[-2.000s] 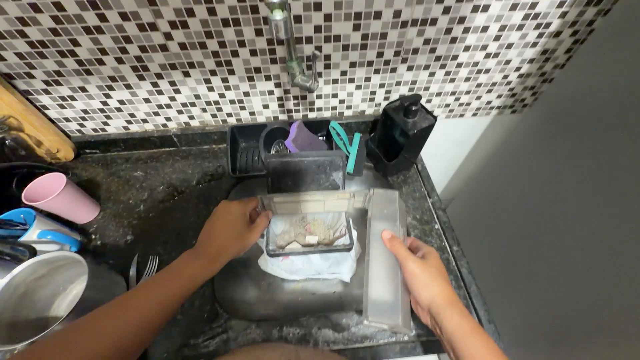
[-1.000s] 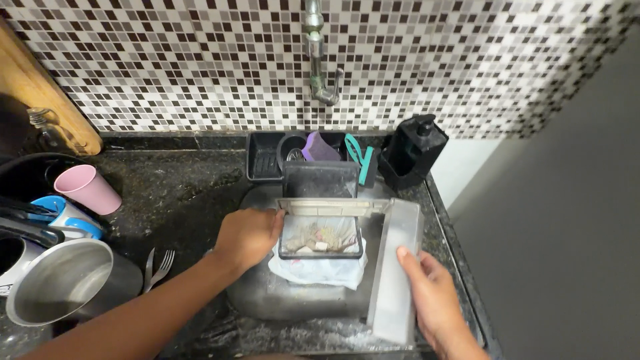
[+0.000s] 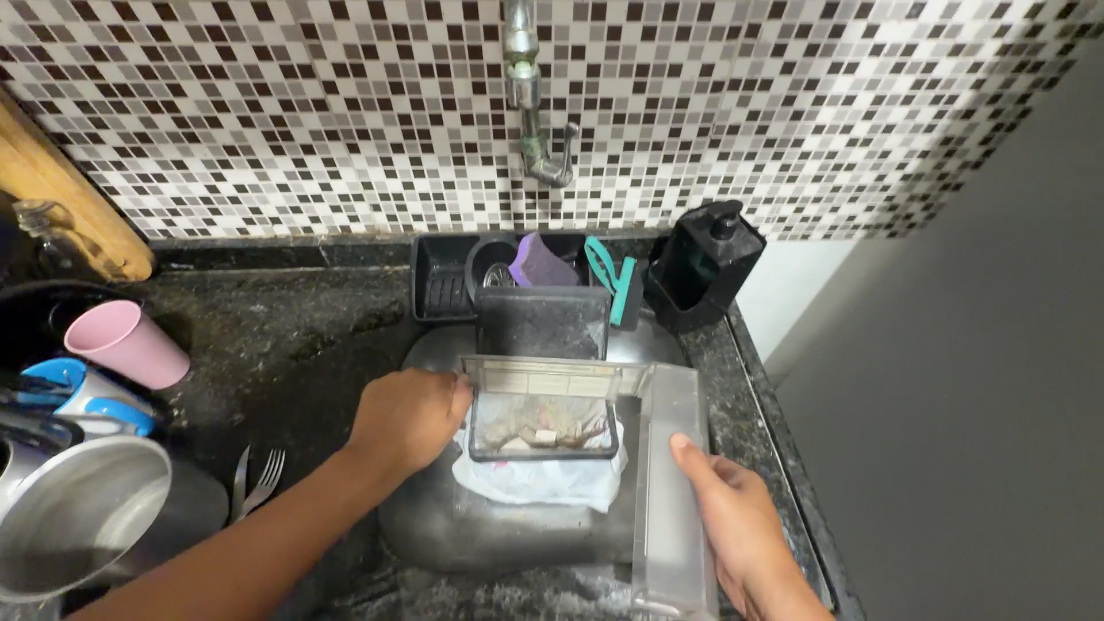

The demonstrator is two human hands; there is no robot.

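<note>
My left hand pinches the left end of a clear plastic frame held over the sink. On the right, my right hand grips a long translucent plastic bin, thumb on top; the frame meets its upper end, and I cannot tell whether they are one piece. Below the frame, a small dark-rimmed container lined with a white plastic bag holds grayish waste. Its black lid stands raised behind it.
A black caddy holds a purple sponge and a teal-handled tool, beside a black soap dispenser. The faucet hangs above. At left are a pink cup, a metal pot, a blue-and-white mug and a fork.
Both hands keep their holds on the clear plastic pieces. The right hand and the long bin have shifted slightly relative to the sink; the view has moved a little.
</note>
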